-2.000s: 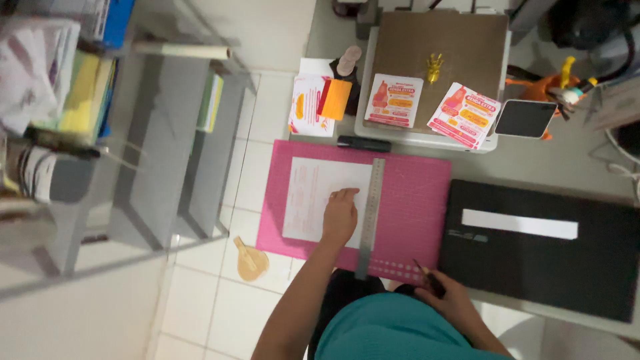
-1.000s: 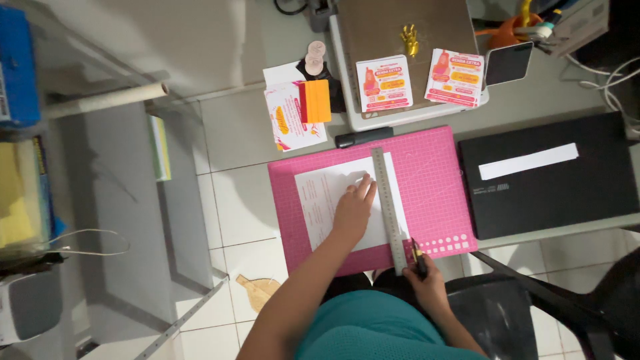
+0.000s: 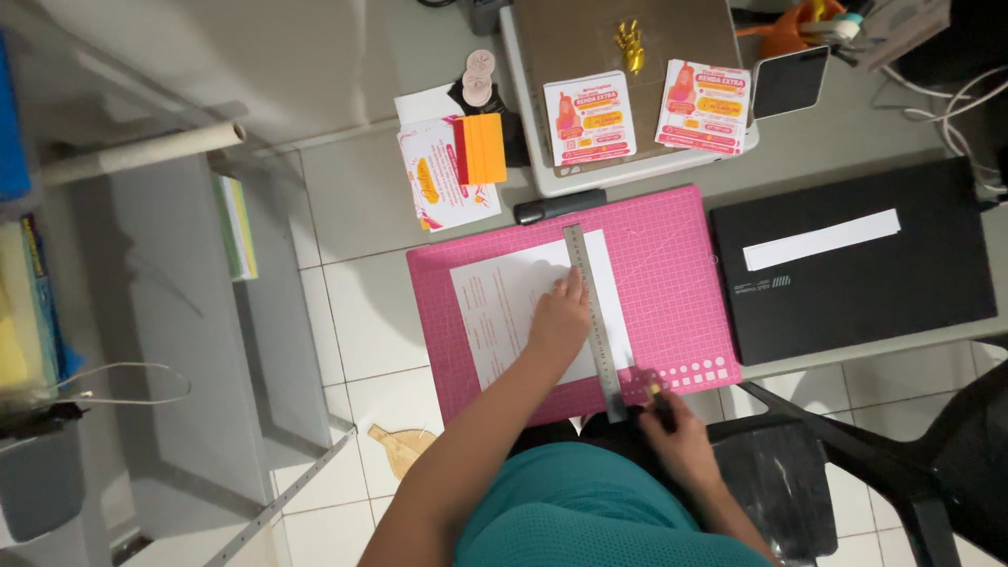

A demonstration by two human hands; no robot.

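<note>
A steel ruler (image 3: pixel 596 331) lies across a white printed sheet (image 3: pixel 504 303) on a pink cutting mat (image 3: pixel 661 276). The fingers of my left hand (image 3: pixel 561 315) press on the ruler's left edge and the sheet, pinning both flat. My right hand (image 3: pixel 676 429) grips a dark-handled utility knife (image 3: pixel 660 403) with a yellowish part, near the mat's lower edge, right of the ruler's lower end. The knife's tip is blurred, so whether it touches the sheet's corner cannot be told. A strip of the sheet shows to the right of the ruler.
Beside the mat lies a black laptop (image 3: pixel 850 307) bearing white paper strips (image 3: pixel 820 239). Beyond it are a black case (image 3: pixel 559 206), printed card stacks (image 3: pixel 589 118) on a brown-topped machine (image 3: pixel 543 47), an orange squeegee (image 3: pixel 482 150) and a phone (image 3: pixel 790 83). A black chair (image 3: pixel 850 441) stands lower right.
The ruler, upright across the sheet's right edge at first, now lies tilted further in on the sheet. My right hand with the knife has come close to the ruler's lower end.
</note>
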